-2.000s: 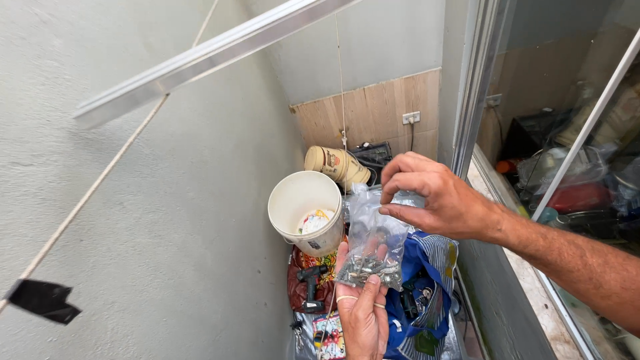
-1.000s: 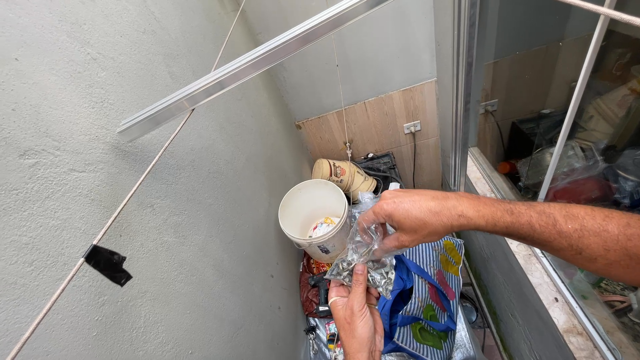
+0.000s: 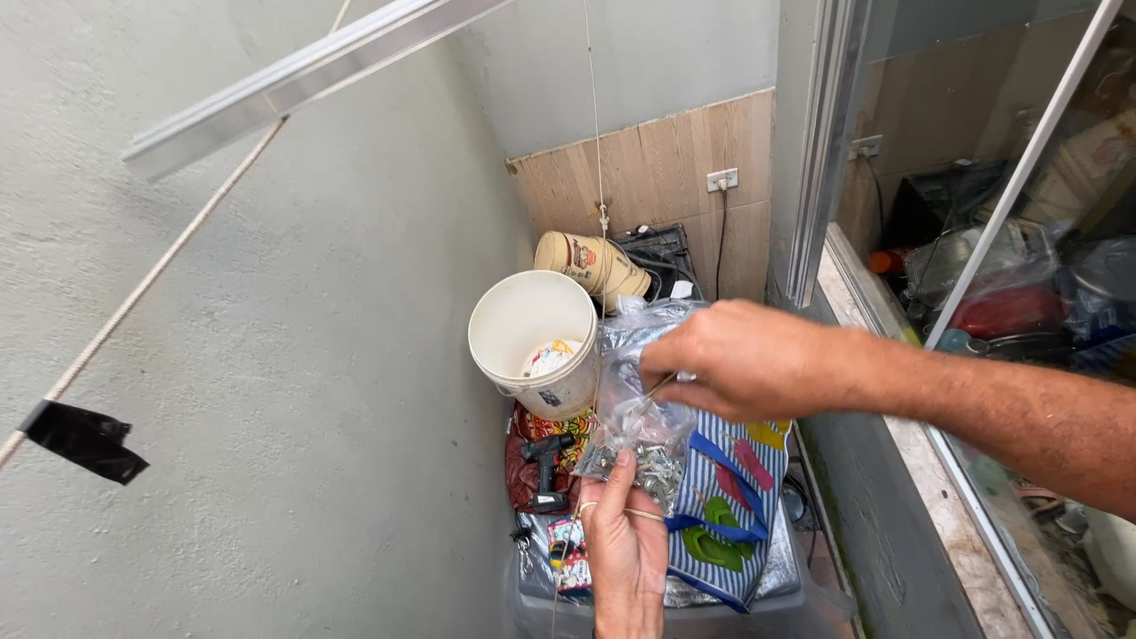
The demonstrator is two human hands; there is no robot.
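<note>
My left hand (image 3: 624, 524) holds a clear plastic bag (image 3: 652, 470) of screws and small metal hardware from below, its thumb over the front. A rubber band or thin cord loops round its fingers. At the bag's upper part, my right hand (image 3: 732, 359) has its fingers closed on something thin, seemingly the plastic; its fingertips are partly hidden. A cordless drill (image 3: 547, 470) lies to the left of the bag, and a blue-striped bag with flip-flop shapes (image 3: 737, 515) is behind and to the right.
A white bucket (image 3: 532, 324) stands beside the left wall, with a tipped beige bucket (image 3: 590, 262) behind it. An aluminium rail (image 3: 302, 84) and a cord with black tape (image 3: 84, 439) cross the upper left. A glass window (image 3: 976, 204) borders the right; a wall outlet (image 3: 722, 180) holds a plug.
Two seconds ago the bag hung more open and its contents lay on my left fingers; now my left thumb is over its front. My right hand has moved down onto the bag's upper part.
</note>
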